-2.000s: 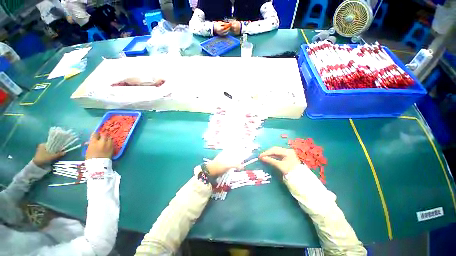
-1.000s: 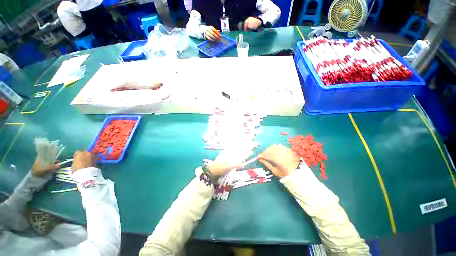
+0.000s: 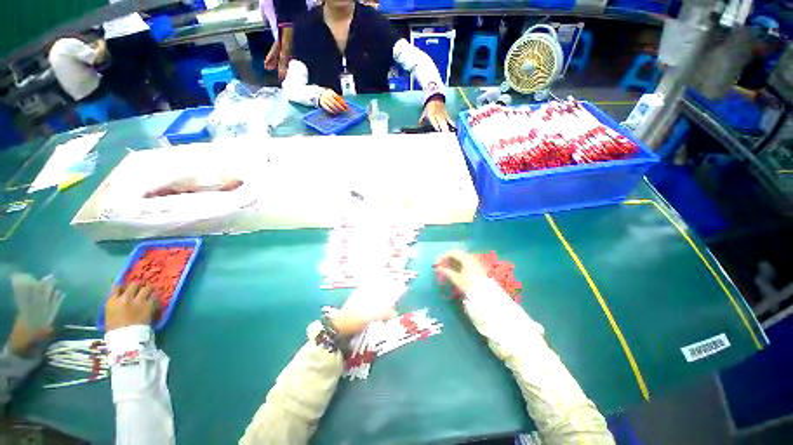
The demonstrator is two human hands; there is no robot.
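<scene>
My left hand (image 3: 352, 320) is closed around white sticks (image 3: 380, 300) that point up and to the right, glaring in the light. Sticks with red sections (image 3: 396, 335) lie fanned beside and below it. More red-and-white sticks (image 3: 365, 252) lie in a heap beyond it. My right hand (image 3: 461, 271) is at the left edge of the loose pile of red pieces (image 3: 503, 271), fingertips bent down at the red pieces. Whether a piece is pinched is too small and blurred to tell.
A long white block (image 3: 304, 187) crosses the table. A large blue bin (image 3: 556, 187) of sticks stands far right. A neighbour's hand (image 3: 130, 306) is in a blue tray (image 3: 189, 261) at left. A person (image 3: 369, 52) sits opposite, near a fan (image 3: 532, 65).
My right hand has left the stick tip by my left hand and moved to the red pile. The view has shifted, showing more of the person opposite. The neighbour's hand has moved into the tray.
</scene>
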